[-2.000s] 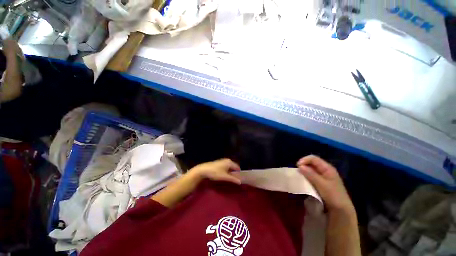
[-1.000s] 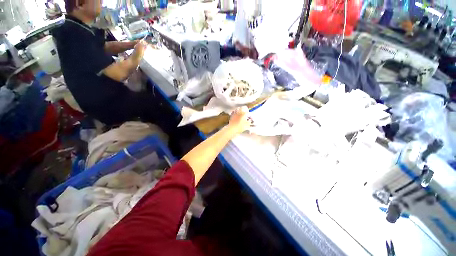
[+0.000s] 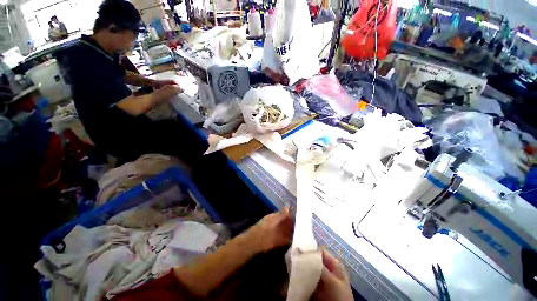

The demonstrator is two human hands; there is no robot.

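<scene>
A long off-white fabric strip (image 3: 304, 203) hangs from the cut pieces pile (image 3: 383, 141) over the table's front edge towards me. My right hand (image 3: 334, 278) is shut on its near end, at the bottom of the view, partly cut off. My left hand (image 3: 277, 228) is at the strip's left side, fingers curled; whether it grips the strip cannot be told. The sewing machine (image 3: 471, 211) is at the right, its presser foot (image 3: 417, 213) away from the strip. Dark thread snips (image 3: 439, 281) lie at the lower right.
A blue crate (image 3: 118, 207) of cream cloth is at lower left. A person (image 3: 106, 88) in dark clothes sits beyond it. A plastic bag of narrow strips (image 3: 268, 110) and a brown wooden board (image 3: 240, 151) are at the table's left end. The ruler-marked edge (image 3: 335, 238) runs diagonally.
My left hand has come back from the table's left end towards me. My right hand has come into view, holding the strip's near end. The view has shifted slightly.
</scene>
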